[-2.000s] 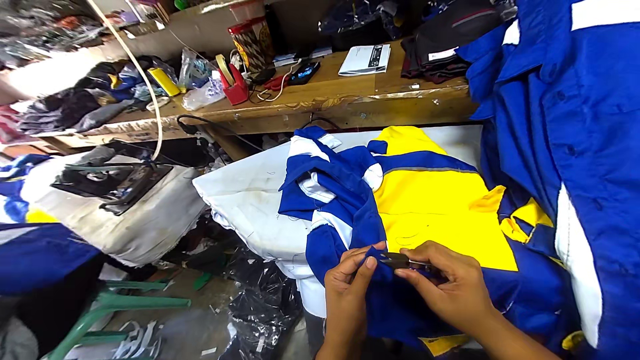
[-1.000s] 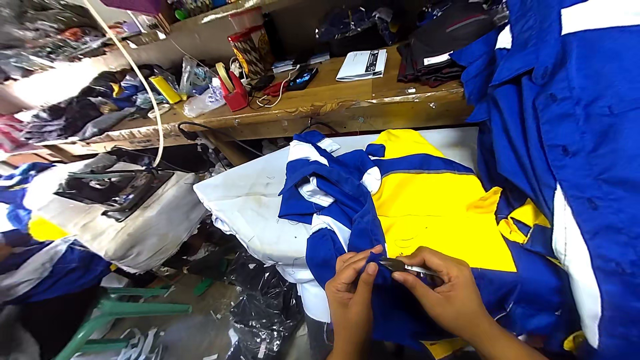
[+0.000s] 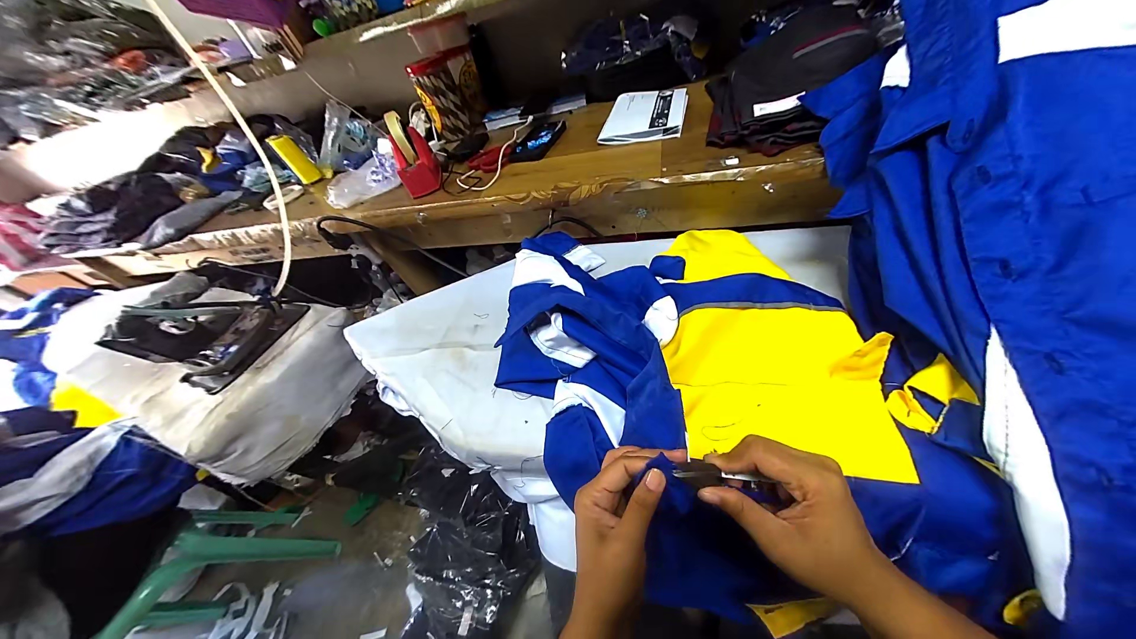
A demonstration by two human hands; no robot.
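Observation:
My left hand point(image 3: 621, 515) pinches an edge of a blue, yellow and white fabric garment point(image 3: 772, 355) that lies spread over a white-covered board point(image 3: 444, 355). Close beside it, my right hand point(image 3: 790, 506) grips a small dark metal tool, probably thread snips point(image 3: 699, 474), whose tip meets the blue cloth at the left fingertips. The part of the tool inside the palm is hidden. Loose threads lie on the yellow panel. Another blue garment with white panels point(image 3: 1047, 266) hangs at the right.
Behind the board runs a wooden shelf point(image 3: 568, 191) with a red tape dispenser point(image 3: 417, 164), a phone point(image 3: 539, 140), a booklet point(image 3: 643, 117) and folded dark clothes point(image 3: 763, 106). A metal stand point(image 3: 204, 342) rests on padding at the left, above a green plastic chair point(image 3: 177, 568). Black plastic point(image 3: 470, 541) lies below.
Both hands stay close together at the blue cloth, with only small shifts of the fingers and the tool. At the far left, the blue and white cloth has changed position.

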